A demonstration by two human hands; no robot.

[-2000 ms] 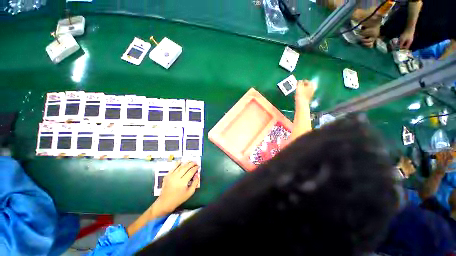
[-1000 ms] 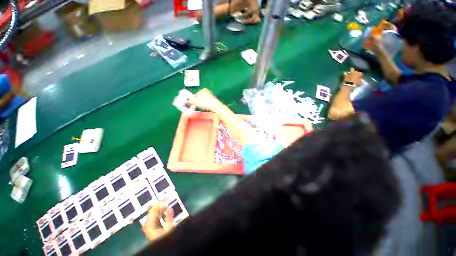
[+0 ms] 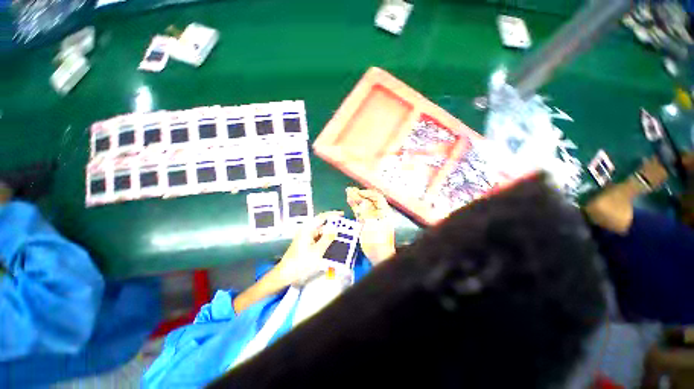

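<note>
My left hand (image 3: 304, 252) holds a white screen board (image 3: 340, 245) with a dark window, tilted, near the bench's front edge. My right hand (image 3: 370, 216) is at the board's right side, fingertips bent; whether it pinches a small part cannot be told. Two rows of screen boards (image 3: 206, 159) lie edge to edge at the left, with two more boards (image 3: 265, 215) below their right end. The salmon parts tray (image 3: 352, 121) lies right of the rows, with glittering small parts (image 3: 466, 181) in its compartments.
A crumpled clear bag and white strips (image 3: 529, 129) lie beside the tray. White housings (image 3: 195, 44) lie at the far side. A metal post (image 3: 567, 45) crosses the upper right. A neighbour's sleeve (image 3: 46, 281) is at left, another person's arm (image 3: 620, 201) at right. A large dark shape (image 3: 441, 304) blocks the lower view.
My right hand has come back from the far side to the front edge. My left hand has left the board row and now holds a board. The camera view has turned.
</note>
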